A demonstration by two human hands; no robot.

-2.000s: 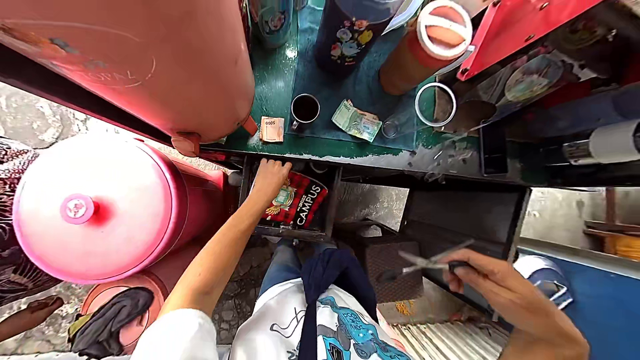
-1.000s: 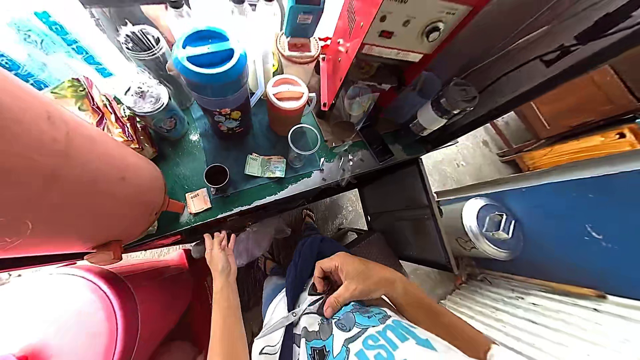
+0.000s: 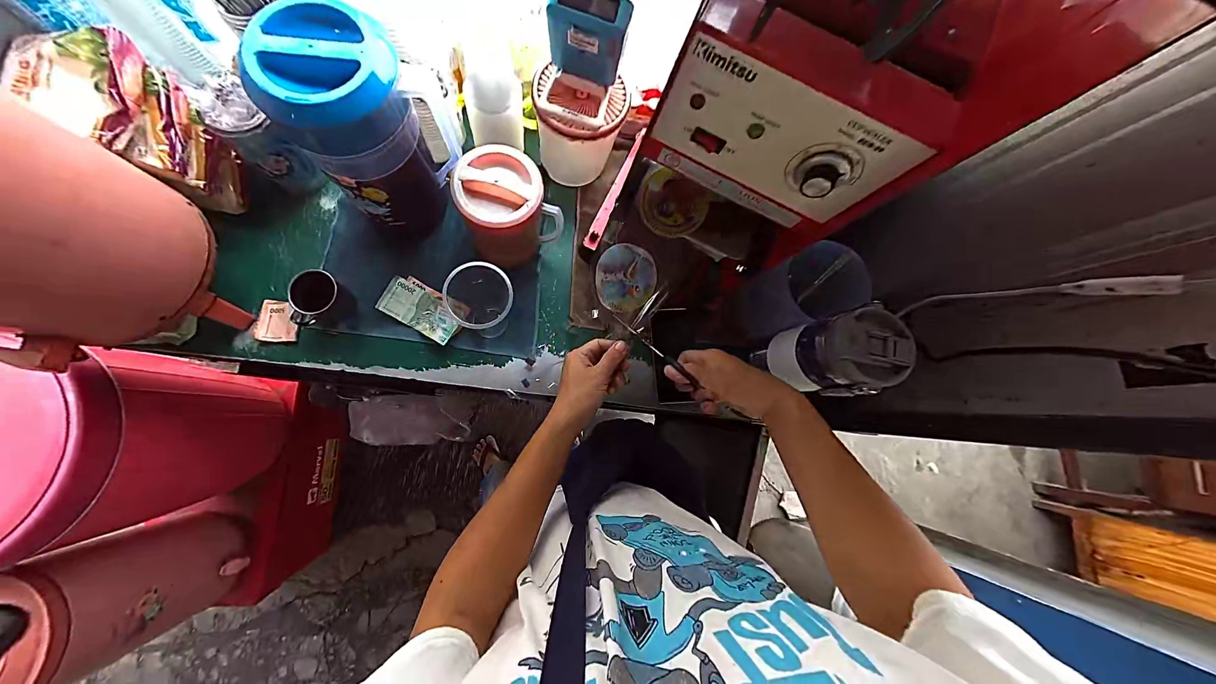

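Observation:
My right hand [image 3: 717, 380] is closed around the dark handles of a pair of scissors [image 3: 658, 351], whose blades point up and left over the counter edge. My left hand [image 3: 594, 375] is at the counter edge beside the blades, thumb and fingers pinched together; whether something small is between them cannot be told. Thin clear plastic scraps [image 3: 649, 311] lie just beyond the blades, near a round printed plastic lid or film [image 3: 626, 277]. To the left stand an empty clear plastic cup [image 3: 478, 295], banknotes [image 3: 419, 308] and a dark drink in a cup [image 3: 312, 294].
A red cup sealing machine [image 3: 779, 123] stands at the back right, with a lidded bottle [image 3: 841, 351] nearer. An orange-lidded pitcher [image 3: 502, 204] and a blue-lidded jug [image 3: 328, 85] stand behind the cup. Large pink containers [image 3: 142, 437] are at left.
My right hand has moved from my lap to the counter edge with the scissors. My left hand has moved right to meet it. The red packet seen earlier in the open drawer is out of sight.

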